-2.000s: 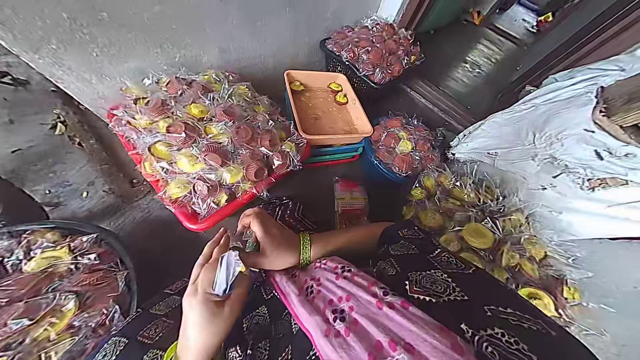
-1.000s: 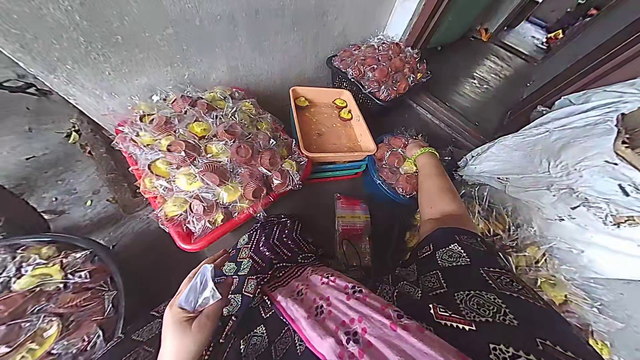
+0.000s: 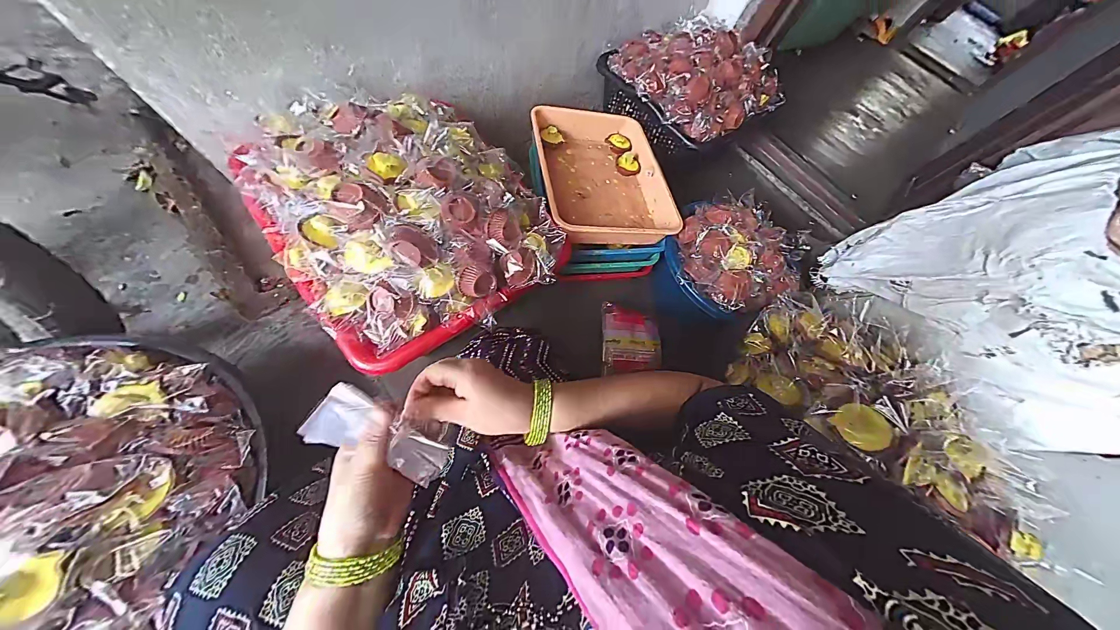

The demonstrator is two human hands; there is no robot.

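Note:
My left hand (image 3: 367, 477), blurred, grips a small white packet or folded sheet (image 3: 337, 417) at the lower centre left. Close to its right, my right hand (image 3: 477, 395) has its fingertips pinched at a small clear plastic wrapper (image 3: 420, 453) between the hands; what is inside is hard to tell. Green bangles circle both wrists. Left of the hands stands a dark round tub (image 3: 249, 394) of wrapped brown and yellow pieces. Beyond them a red tray (image 3: 376, 359) is heaped with brown fluted cups and yellow pieces in clear wrappers.
An orange tray (image 3: 604, 206) with several yellow pieces tops stacked trays. A blue tub (image 3: 691, 293) and a black basket (image 3: 626, 96) hold wrapped brown cups. A printed packet (image 3: 630, 337) lies on the floor. Wrapped yellow pieces (image 3: 862, 426) are piled at right beside a white sack (image 3: 989, 262).
My right hand has come back from the blue tub to my left hand. A clear wrapper now shows between the two hands.

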